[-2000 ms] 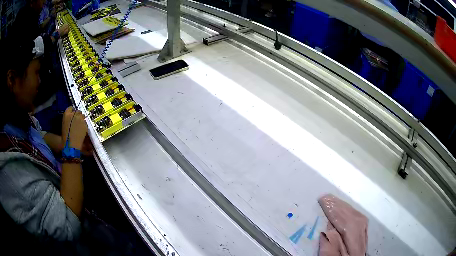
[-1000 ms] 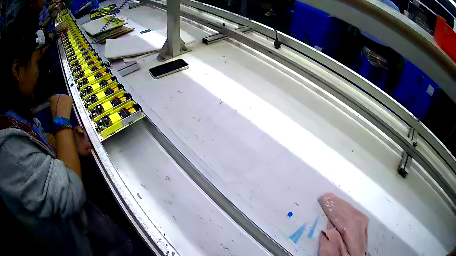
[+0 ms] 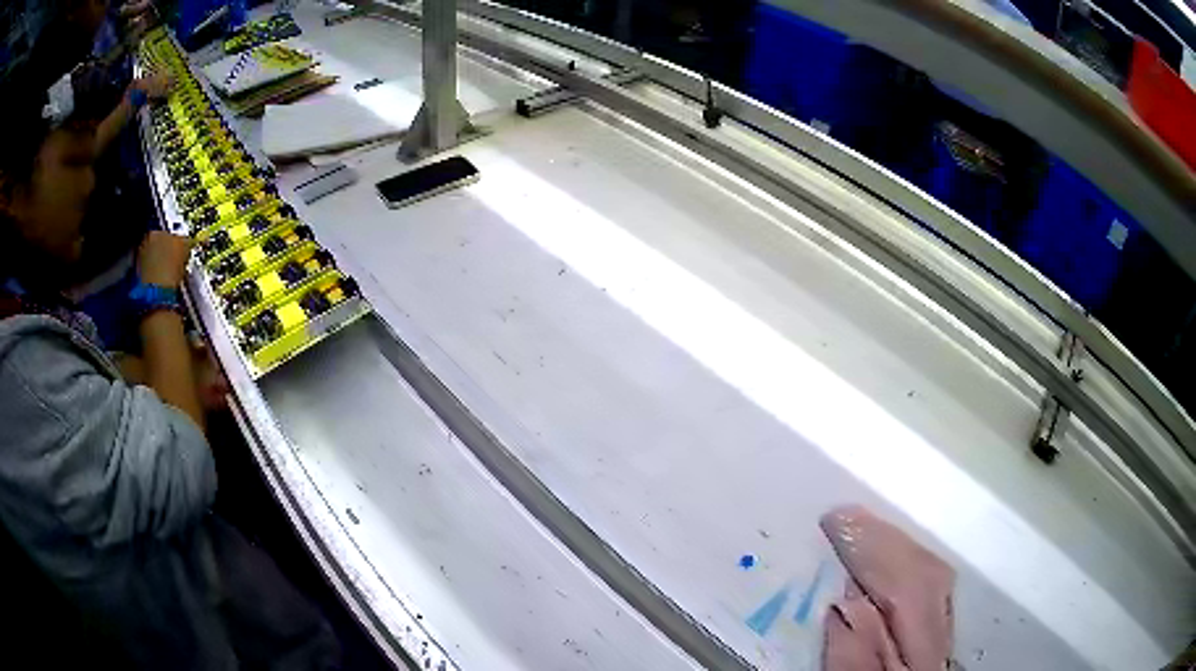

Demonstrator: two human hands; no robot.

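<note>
Neither of my hands is in view. Nearest in front of me, a crumpled dusty-pink cloth [image 3: 892, 590] lies on the white-grey bench [image 3: 577, 380] at the lower right. Thin pale blue slivers [image 3: 769, 610] and a tiny blue dot-like piece [image 3: 746, 561] lie left of the cloth. A long row of circuit board panels [image 3: 269, 282] with bright yellow-green edges and yellow blocks sits in the track at the upper left. The near end of the row stops partway along the track.
Another person in a grey sleeve [image 3: 99, 433] with a blue wristband [image 3: 154, 296] is at the left edge beside the boards. A dark phone [image 3: 428, 181] lies near a metal post [image 3: 439, 79]. A metal rail [image 3: 498, 459] runs along the track. Blue bins [image 3: 820, 72] stand beyond the bench.
The whole view has shifted slightly, so bench items appear a little further left. The other person's hand and blue wristband have moved beside the boards. The blue coiled cord no longer shows near the boards.
</note>
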